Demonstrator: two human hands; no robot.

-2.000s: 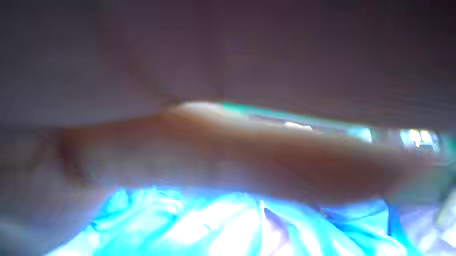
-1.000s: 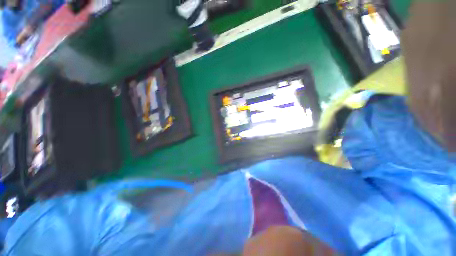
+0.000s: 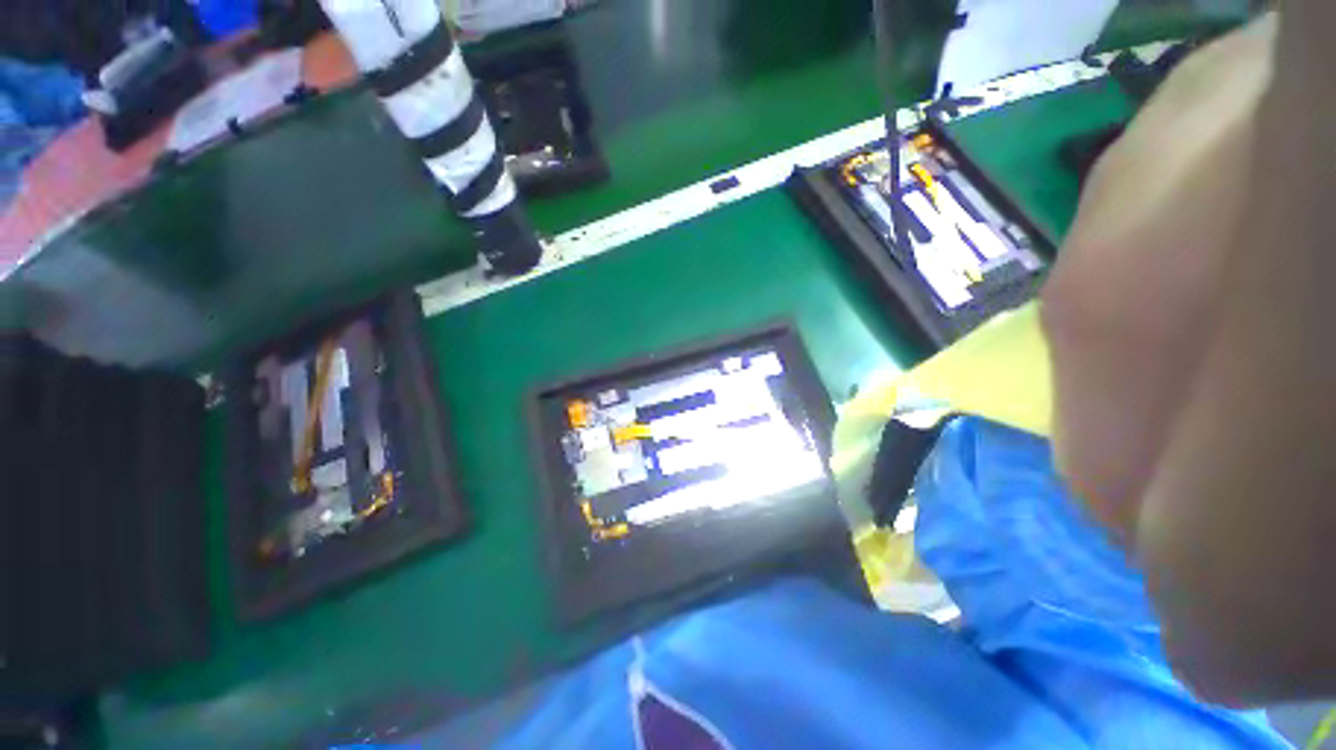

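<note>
A tablet assembly point(image 3: 703, 440) lies in a black foam tray point(image 3: 689, 564) in front of me. Its silver-white panels glare, and orange flex pieces show at its left end. A large, blurred, skin-toned shape, seemingly my right hand point(image 3: 1172, 366), is very close to the camera at the right edge. Its fingers cannot be made out, and whether it holds anything is hidden. My left hand is not in view. Pale yellow strip material point(image 3: 967, 378) lies between the tray and the blurred shape.
More trayed units lie on the green bench at left point(image 3: 330, 425) and upper right point(image 3: 945, 220). Dark foam trays point(image 3: 103, 513) are at far left. A black-and-white striped post point(image 3: 440, 125) stands by the white edge strip point(image 3: 674, 198). Blue smock fabric point(image 3: 791, 674) fills the bottom.
The view has swung and steadied; the front tray now appears lower and further left. The skin-toned shape at right covers more of the picture. The skin-toned patch at the bottom is gone.
</note>
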